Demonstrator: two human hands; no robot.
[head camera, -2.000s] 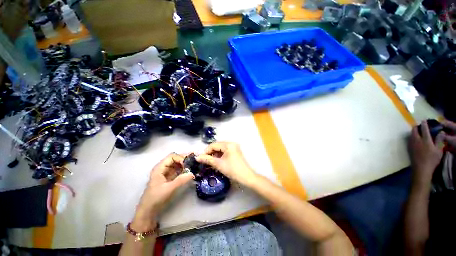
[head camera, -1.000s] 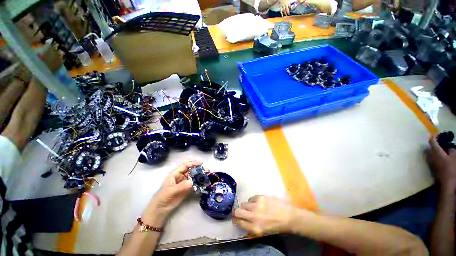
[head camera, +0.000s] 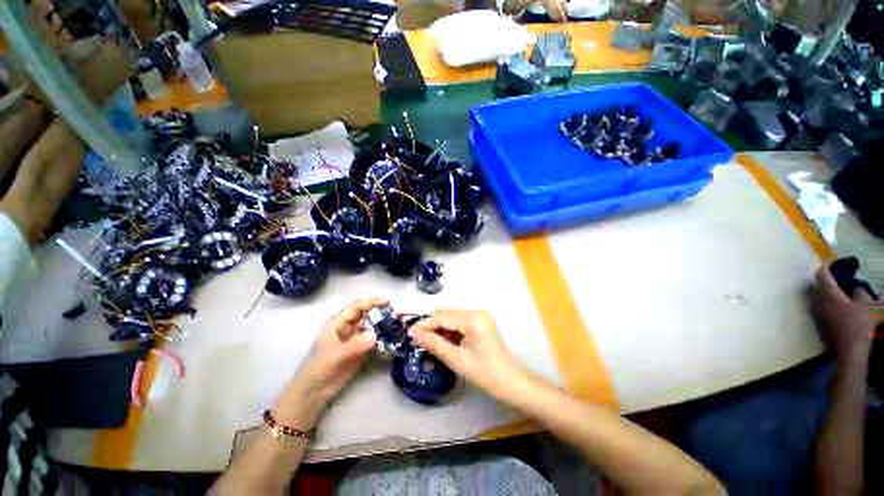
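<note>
A camera module (head camera: 390, 329) is held up in the fingertips of my left hand (head camera: 341, 347), above and beside the back rim of a round black dome housing (head camera: 424, 378). The housing rests on the pale board, its far side partly hidden by my fingers. My right hand (head camera: 467, 351) has thumb and index finger pinched together at the module's right side. What lies between those fingertips is too small to tell. Another camera module (head camera: 430, 276) lies loose on the board behind my hands.
Black housings with wires (head camera: 388, 208) stand behind; tangled ring boards (head camera: 160, 289) heap at left. Stacked blue bins (head camera: 601, 165) hold modules. Pink-handled pliers (head camera: 141, 378) lie by a black mat (head camera: 73, 389). A neighbour's hand (head camera: 841, 308) holds a dark part at right; another person's arm is at left.
My right hand has moved from the board, right of the housing, up to the module. My left hand still holds the module, now turned a little. The view has shifted slightly.
</note>
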